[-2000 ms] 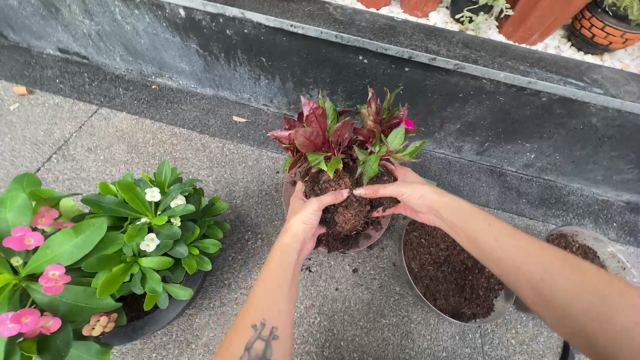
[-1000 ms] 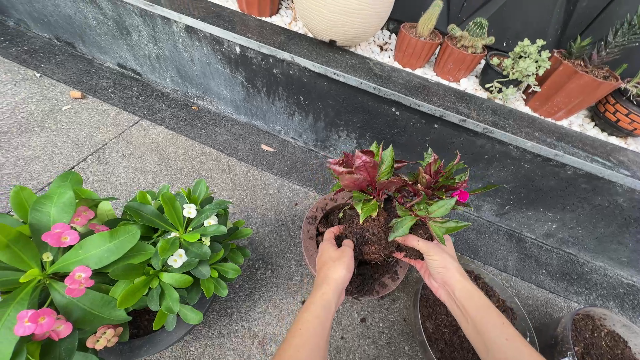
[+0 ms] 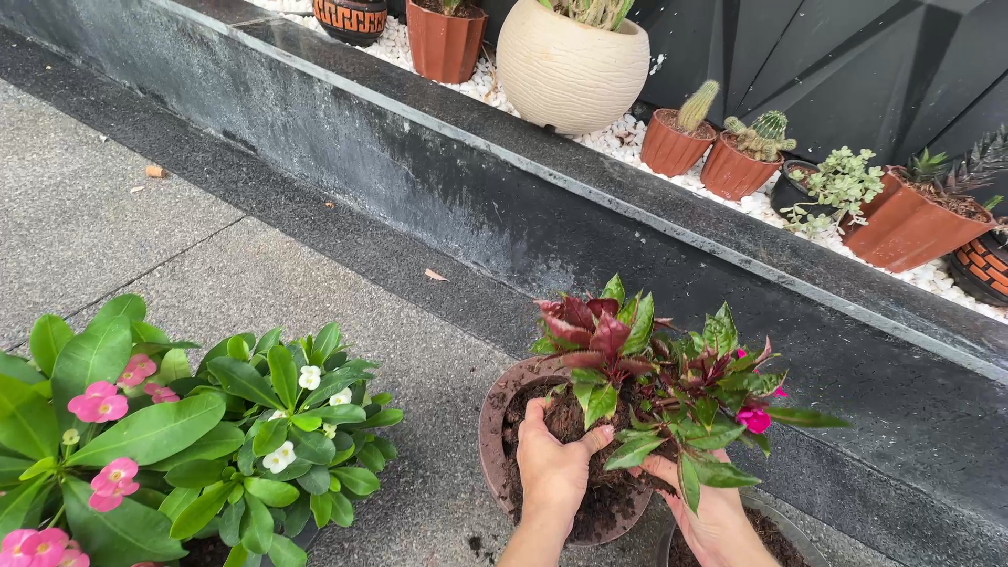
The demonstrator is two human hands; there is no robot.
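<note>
My left hand (image 3: pixel 555 465) grips the dark soil root ball (image 3: pixel 571 417) of a plant with red and green leaves (image 3: pixel 606 331), over a round brown pot (image 3: pixel 496 449) partly filled with soil. Just to its right, my right hand (image 3: pixel 709 504) holds the base of a leafy plant with magenta flowers (image 3: pixel 720 394), its fingers partly hidden by leaves. The two plants touch, and it is hard to tell whether their root balls are joined. A second container of soil (image 3: pixel 776 535) shows below my right hand.
Potted plants with pink flowers (image 3: pixel 98 403) and white flowers (image 3: pixel 309 377) stand at the left. A dark stone ledge (image 3: pixel 441 130) crosses behind the pot. Beyond it, a cream pot (image 3: pixel 571 67) and several terracotta-coloured pots (image 3: pixel 681 146) rest on white pebbles (image 3: pixel 618 138).
The plants have shifted from the middle of the brown pot towards its right side, with both hands still on them. The view has swung, showing more of the ledge and pots.
</note>
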